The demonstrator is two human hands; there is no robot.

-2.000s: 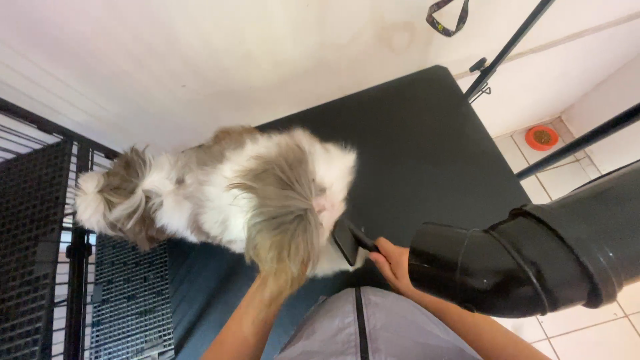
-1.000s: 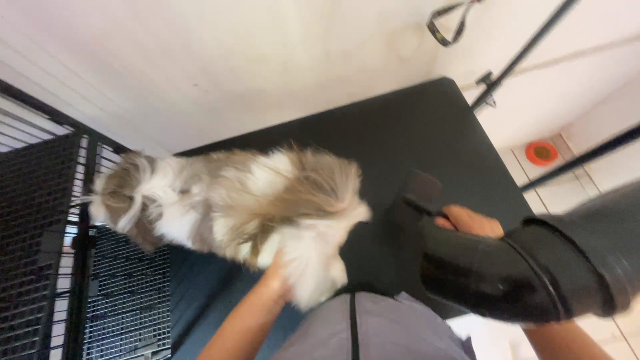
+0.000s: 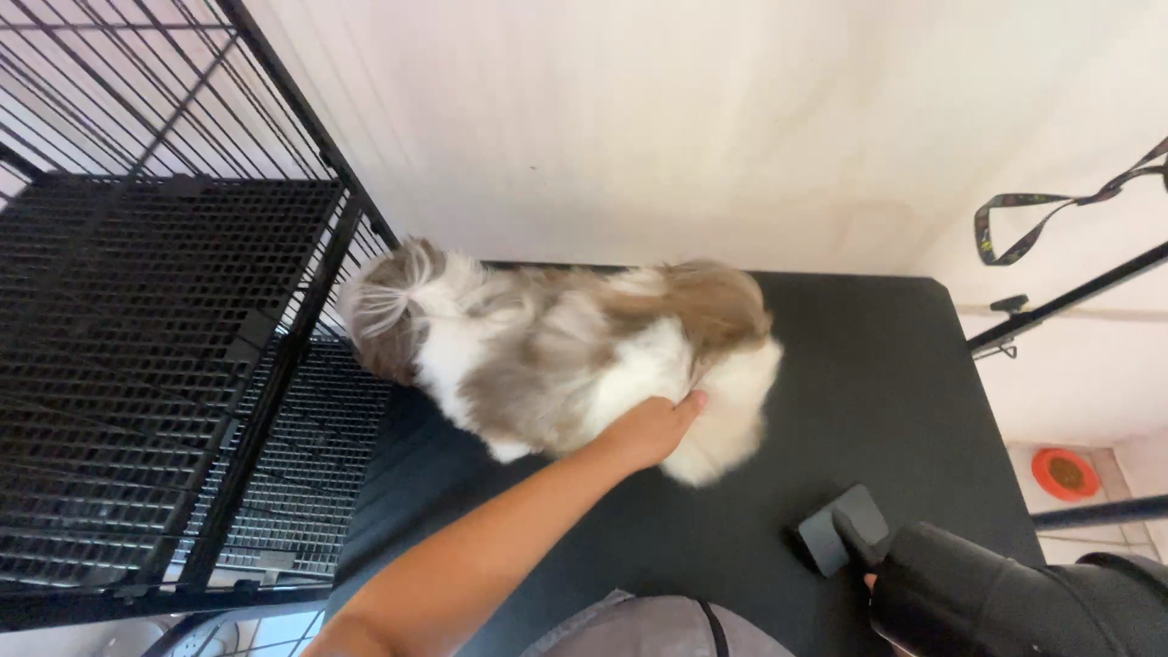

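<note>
A long-haired white and brown dog stands on a black grooming table, its head toward the cage at the left. My left hand rests on the dog's side near its hind leg, thumb on the fur; the other fingers are mostly hidden. At the lower right, a slicker brush is held by my right hand, of which only a bit of finger shows. A black dryer hose nozzle covers the rest of that hand.
A black wire cage borders the table's left end. Behind the dog is a pale wall. At the right are a black metal arm with a hanging patterned loop, and a red bowl on the tiled floor.
My right hand and the brush have moved away from the dog's rear. The dog's hindquarters have shifted toward the wall. The view has turned noticeably.
</note>
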